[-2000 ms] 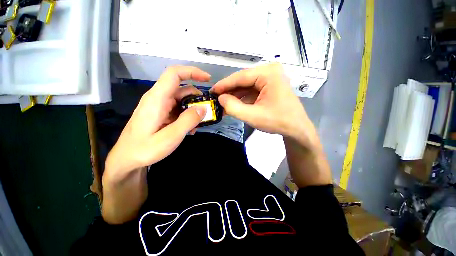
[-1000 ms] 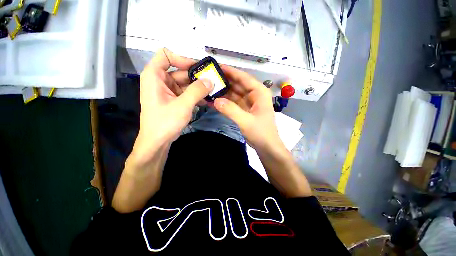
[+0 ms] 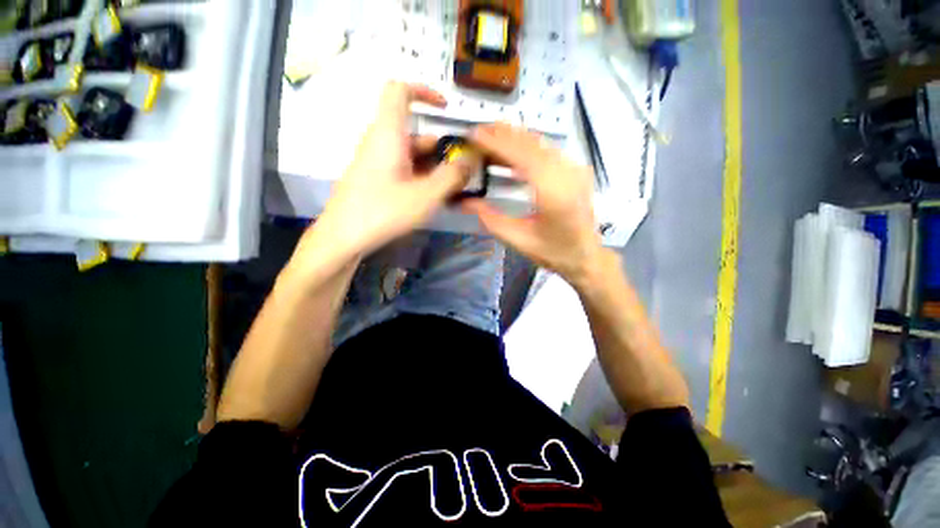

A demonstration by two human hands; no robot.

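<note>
A black watch housing with a yellow-edged battery inside is held between both hands above the front edge of the white bench. It is blurred and partly covered by fingers. My left hand grips its left side, with the thumb over the battery. My right hand holds its right side with thumb and fingers. An orange-brown fixture on the perforated plate holds another black unit with a white, yellow-edged battery.
A white blister tray at left holds several black units with yellow-edged batteries. Black tweezers and a pale stick lie on the bench at right. A grey-green box is at the bench's far right.
The view has shifted forward, bringing the fixture into sight. Both hands have moved with the housing over the bench edge, and the housing has turned. The red button is no longer visible.
</note>
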